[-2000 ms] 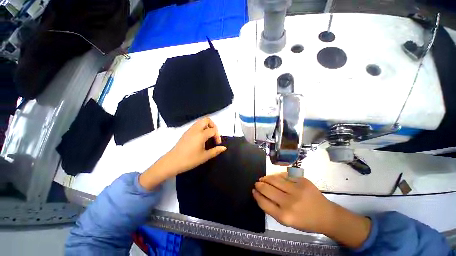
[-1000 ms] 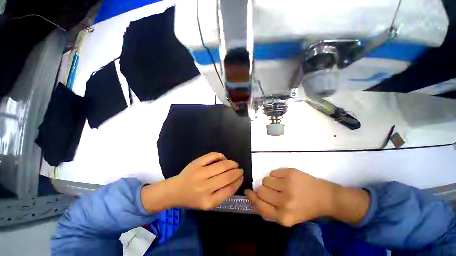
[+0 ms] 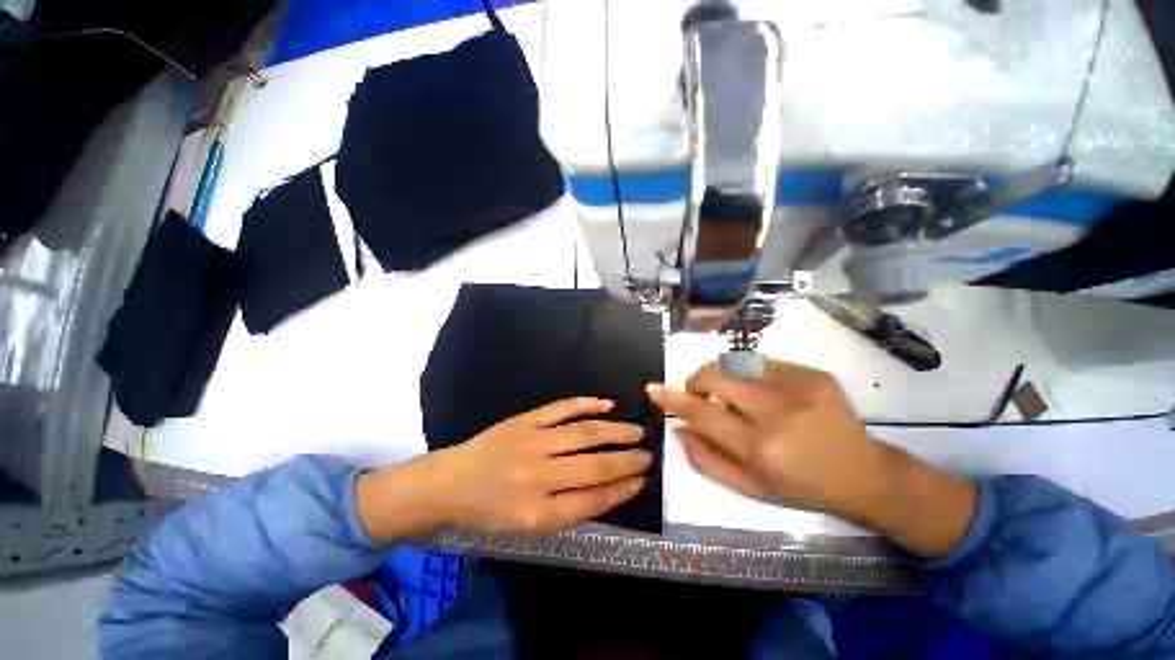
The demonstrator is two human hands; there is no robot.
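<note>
A black pocket piece (image 3: 535,348) lies flat on the white table, its upper right corner at the presser foot (image 3: 657,294) of the white sewing machine (image 3: 850,103). My left hand (image 3: 539,467) lies flat on the lower part of the piece, fingers pointing right and slightly apart. My right hand (image 3: 780,432) is at the piece's right edge below the needle area, thumb and fingertips touching that edge; whether they pinch it is hard to tell. The needle itself is hidden behind the shiny metal guard (image 3: 732,155).
A large black stack (image 3: 445,148), a smaller black stack with a pale line (image 3: 296,245) and a black pile (image 3: 170,322) lie left. Dark-handled snips (image 3: 902,342) lie right of the needle. A ruler strip (image 3: 722,558) runs along the front edge.
Since a second ago, my right hand has moved up along the piece's right edge, and my left hand has spread flatter. The view has shifted, so the machine head appears lower and further right.
</note>
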